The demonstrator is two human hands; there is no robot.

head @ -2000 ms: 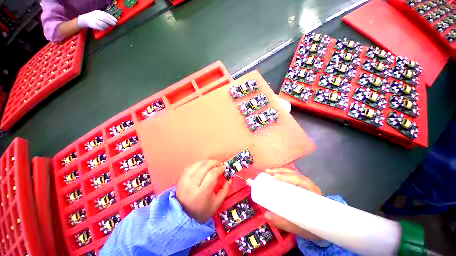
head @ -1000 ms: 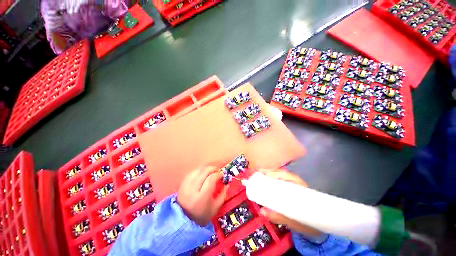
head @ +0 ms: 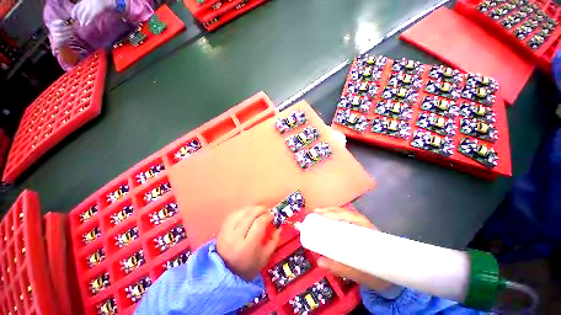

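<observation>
My left hand grips a small circuit board by its lower left end, above the near edge of the flat orange work board. My right hand holds the fat white glue syringe, with its green cap to the right. The syringe's thin needle points left at the held circuit board; whether it touches cannot be told. Three circuit boards lie in a column on the work board's far right part. The work board lies over a red compartment tray with circuit boards in many pockets.
A red panel packed with circuit boards lies at the right, a plain red sheet behind it. Red trays stand at the left. A person in pink workwear is at the far left. A white wad touches the work board's edge.
The view has shifted slightly. The held circuit board and the syringe have barely moved relative to each other. The other person's gloved hands have moved away from the green boards.
</observation>
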